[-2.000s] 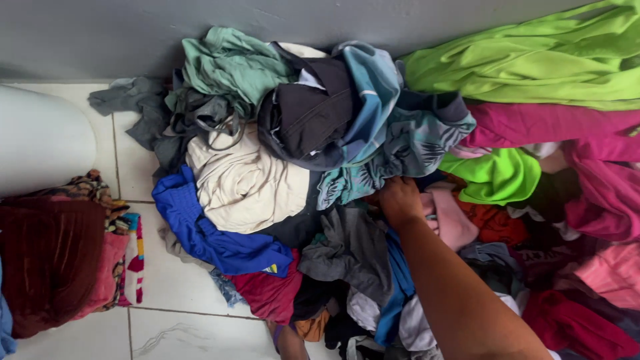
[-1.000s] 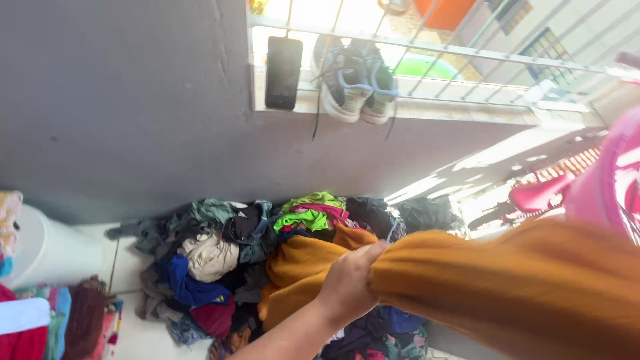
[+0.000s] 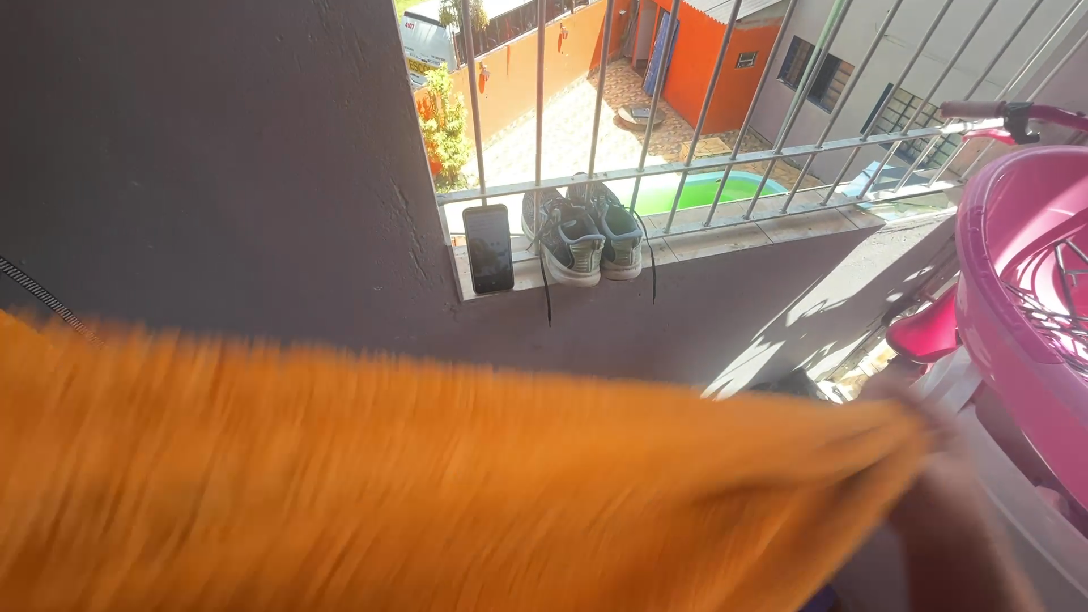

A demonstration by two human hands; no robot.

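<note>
An orange cloth (image 3: 382, 476), blurred by motion, stretches across the whole lower part of the head view. Its right end is bunched in my right hand (image 3: 922, 433), which is blurred and closed on the fabric near the pink tub. My left hand is out of view; the cloth runs off the left edge of the picture. Most of what lies on the floor is hidden behind the fabric.
A phone (image 3: 488, 249) and a pair of sneakers (image 3: 595, 234) rest on the window ledge (image 3: 731, 242) by metal bars (image 3: 599, 93). At right are a pink tub (image 3: 986, 297) and a pink bicycle seat (image 3: 926, 327). A grey wall (image 3: 212, 170) stands at left.
The view has swung up from the clothes pile to the window. The orange cloth, partly on the pile one second ago, is now lifted and spread across the view.
</note>
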